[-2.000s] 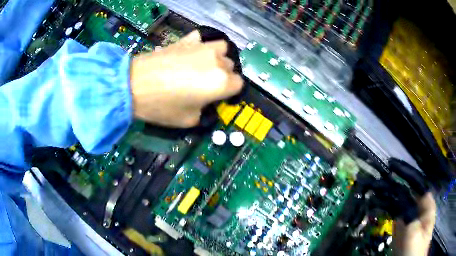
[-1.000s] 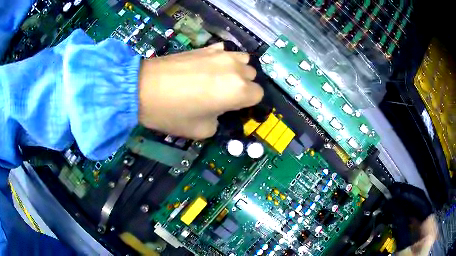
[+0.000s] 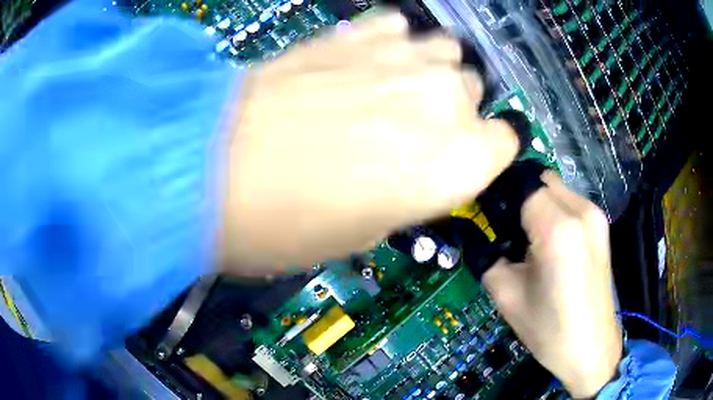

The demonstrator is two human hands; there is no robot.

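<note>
My left hand (image 3: 360, 148), blurred and with black finger coverings, reaches from the left over the green circuit board (image 3: 461, 293). My right hand (image 3: 567, 273), also with black finger coverings, comes in from the lower right. The fingertips of both hands are close together at the yellow block capacitors (image 3: 478, 220) near the board's upper edge. The fingers hide most of that row, and whether either hand grips a part cannot be told. Two round white-topped capacitors (image 3: 424, 248) stand beside it. Another yellow block (image 3: 328, 331) sits lower on the board.
The black pallet (image 3: 227, 312) surrounds the board, with a metal clamp strip (image 3: 186, 316) at left. A narrow green side board (image 3: 539, 144) is partly covered at the far edge. A clear tray of small parts (image 3: 625, 78) lies beyond. A blue cord (image 3: 657, 320) is at right.
My right hand has moved up and left from the lower right corner to the yellow blocks. My left hand has moved right and appears larger, covering more of the row.
</note>
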